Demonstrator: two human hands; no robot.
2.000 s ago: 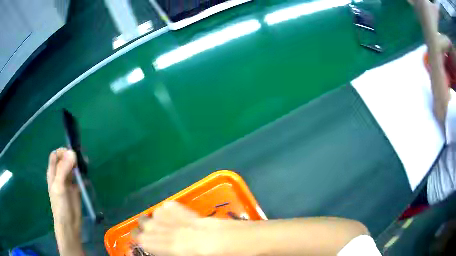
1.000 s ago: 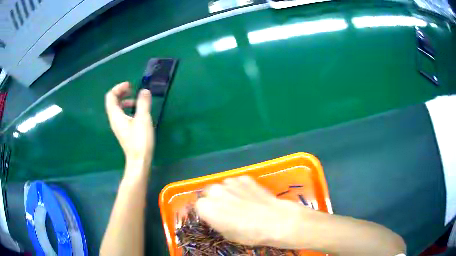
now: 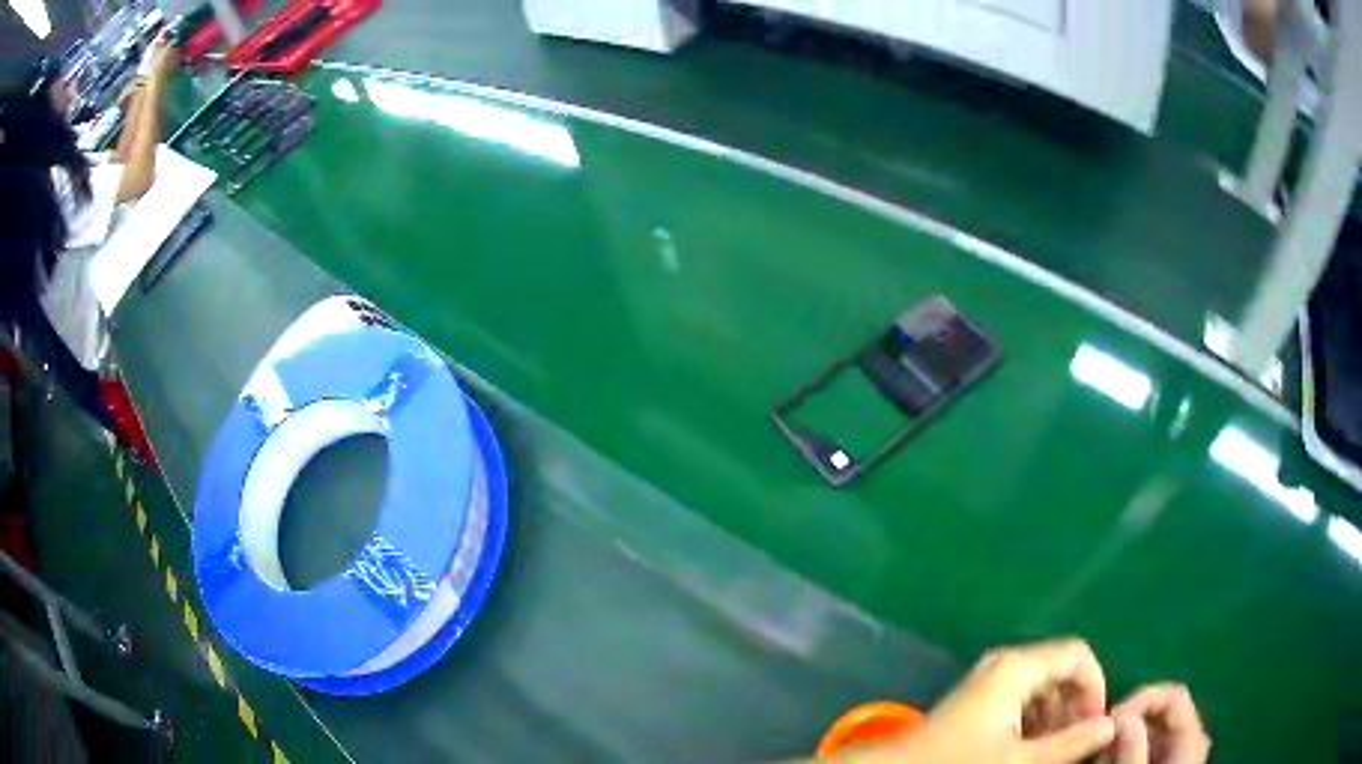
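My left hand (image 3: pixel 1038 705) and my right hand (image 3: pixel 1164 727) are close together at the bottom right, their fingertips meeting. The fingers are bent and pinched; anything small between them is hidden or too small to tell. A black phone middle frame (image 3: pixel 934 358) lies flat on the green conveyor belt (image 3: pixel 598 299), beyond my hands, its open window towards the lower left and a small white square at that end. The orange parts bin (image 3: pixel 871 725) shows only a corner at the bottom edge, beside my left hand.
A large blue reel (image 3: pixel 351 370) lies on the bench at left. Several dark frames (image 3: pixel 254 127) and red trays (image 3: pixel 299 33) are at the belt's far left. A person (image 3: pixel 67 224) works there beside a white sheet (image 3: pixel 150 232). White posts (image 3: pixel 1300 224) stand at right.
The view has swung left, bringing the reel nearer the middle. My left hand has left the phone frame, which lies on the belt. My right hand has left the bin; both hands are together.
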